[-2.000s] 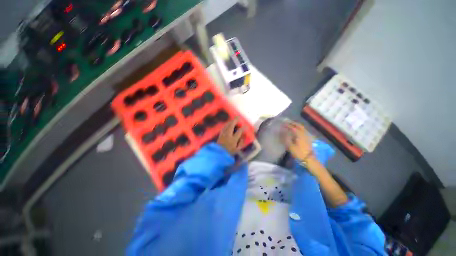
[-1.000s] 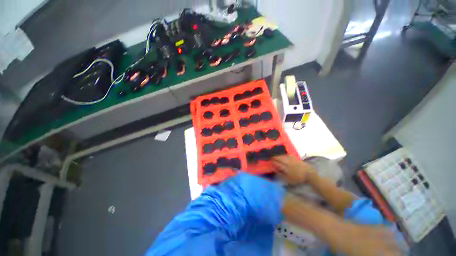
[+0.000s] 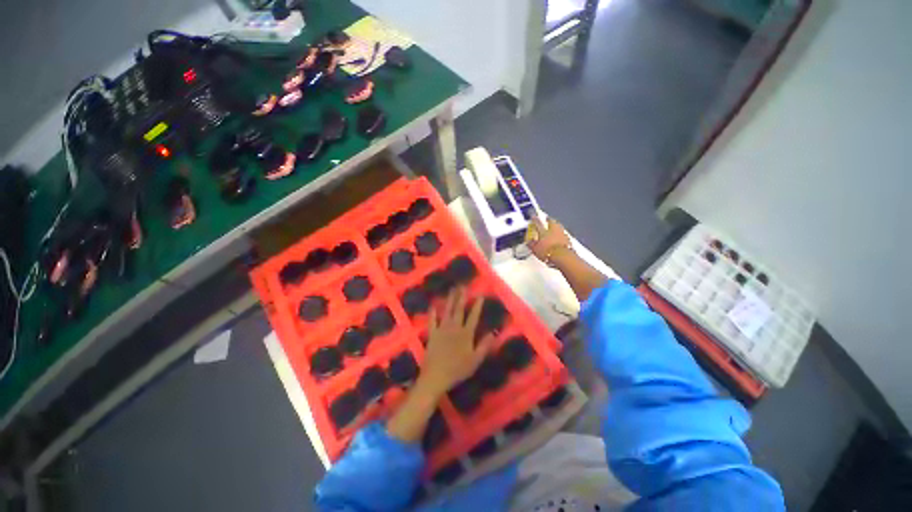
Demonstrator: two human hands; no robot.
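Note:
The orange-red tray (image 3: 385, 290) lies tilted in front of me, its pockets holding rows of dark roundish units (image 3: 355, 341). A further tray edge with dark units shows beneath its near right side. My left hand (image 3: 455, 345) lies over the tray's middle right, fingers spread over dark units; whether it presses or holds one is hidden. My right hand (image 3: 546, 240) is at the front of the white tape dispenser (image 3: 497, 205), fingers by its outlet. Any tape piece there is too small to tell.
A white stand (image 3: 525, 282) is under the dispenser and tray. The green bench (image 3: 330, 180) at upper left bears cabled devices and a black box with red and yellow-green digits. A white tray (image 3: 683, 272) sits on red trays at right. A pale scrap (image 3: 213, 347) lies on the floor.
My right hand has moved from my lap area to the dispenser front. My left hand has moved from the tray's near right edge onto its middle. The view has turned.

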